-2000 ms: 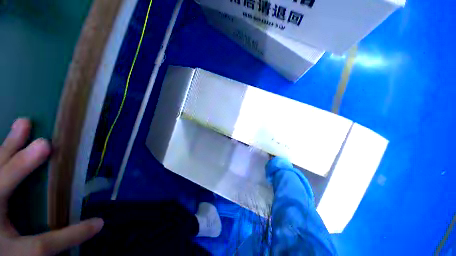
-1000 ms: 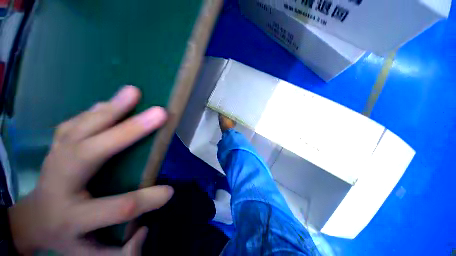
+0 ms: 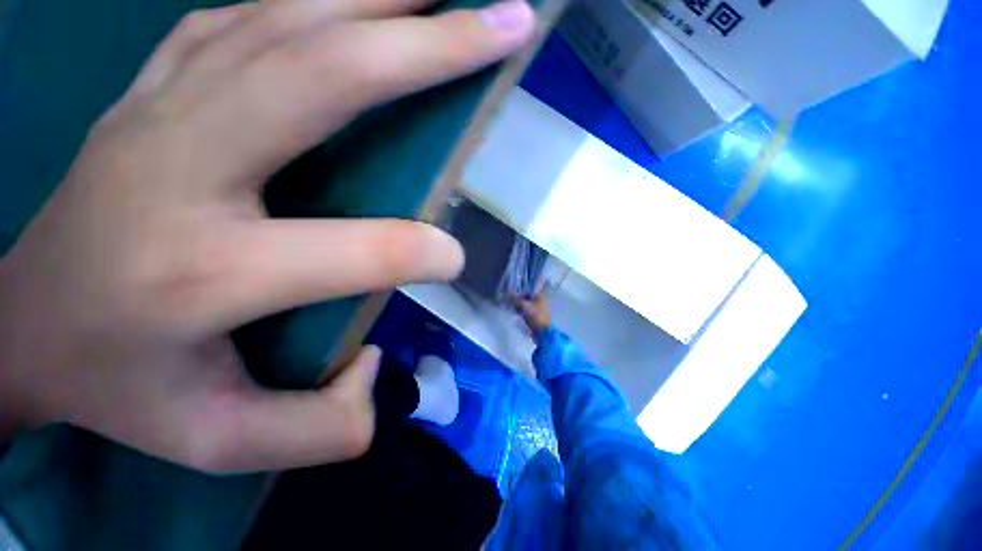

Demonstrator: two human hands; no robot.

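A large open white carton [image 3: 603, 205] stands on the blue floor beside the green bench [image 3: 355, 178]. My left hand [image 3: 232, 237] is large in the left of the view, fingers spread and empty, over the bench and its brown edge. My right hand [image 3: 533, 312], in a blue sleeve, is down inside the carton. Its fingers are closed at the lower end of some thin, pale streaked strips [image 3: 524, 264]. What the strips are is too small and blurred to tell. A dark area lies left of them in the carton; its nature is unclear.
More white cartons with black print [image 3: 797, 43] stand on the floor beyond the open one. My dark-clothed leg and a white shoe [image 3: 436, 390] show below the carton. A yellowish line runs along the floor at lower right.
My left hand has moved up and right and looks larger. My right hand has gone from under the carton's far flap toward its near side, and the pale strips now show at its fingers.
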